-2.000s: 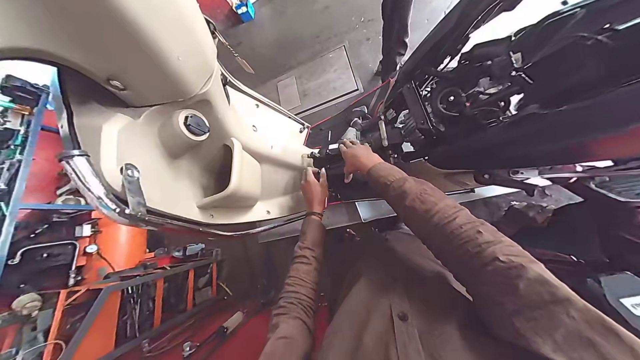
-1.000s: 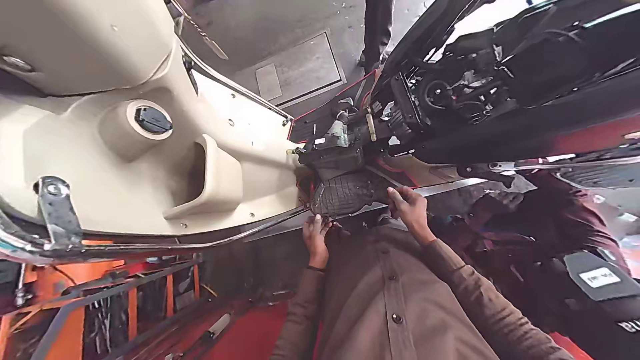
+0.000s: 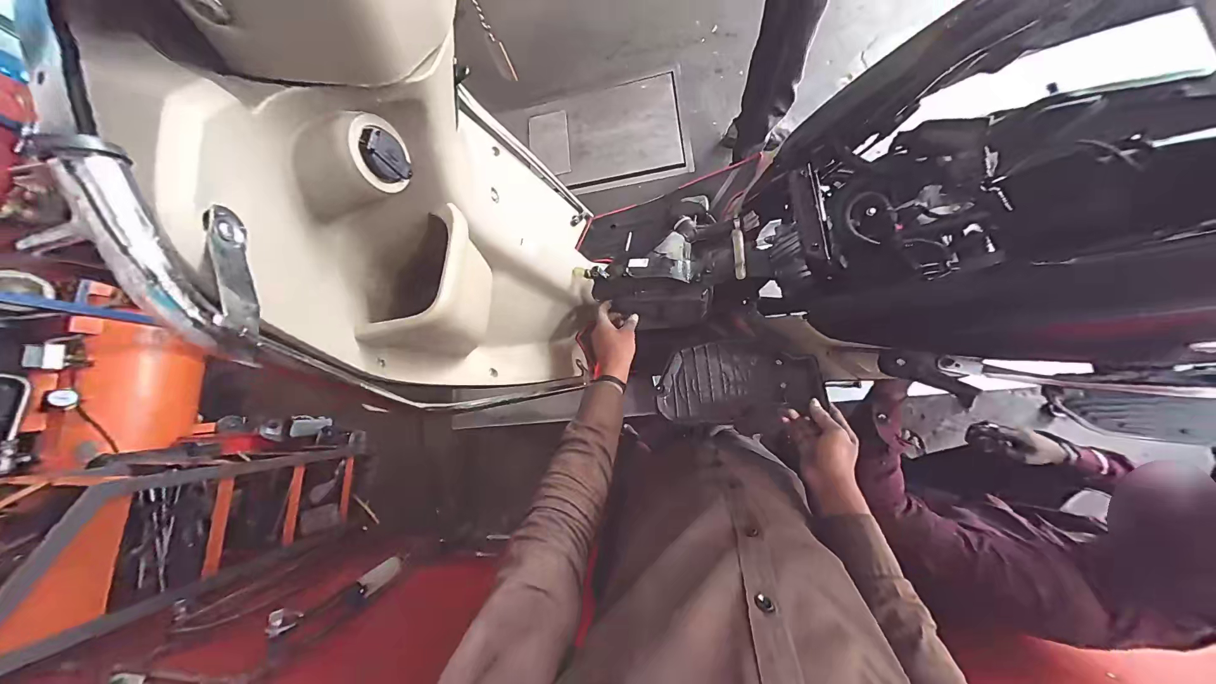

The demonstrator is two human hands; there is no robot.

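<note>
My right hand [image 3: 823, 442] holds the right end of a ribbed black plastic cover [image 3: 727, 382], which lies flat in front of my body. My left hand [image 3: 615, 337] is at the near left edge of a dark mechanical assembly [image 3: 660, 296], beside the end of the scooter's cream floor panel [image 3: 532, 323]; its fingertips are at a small dark part, and whether they grip it I cannot tell. A grey metal part [image 3: 676, 249] sits above that assembly. To the right is the scooter's black underseat body [image 3: 950, 218] with exposed parts.
A co-worker [image 3: 1016, 551] in a maroon top crouches at the lower right. Another person's leg [image 3: 774, 71] stands beyond the scooter. An orange tank [image 3: 128, 399] and an orange-and-grey metal rack [image 3: 218, 494] with tools stand on the left. A chrome bar [image 3: 133, 237] edges the scooter's front.
The ribbed cover has moved right and toward me, away from the assembly, with my right hand. My left hand has left the cover and moved forward to the assembly's left edge.
</note>
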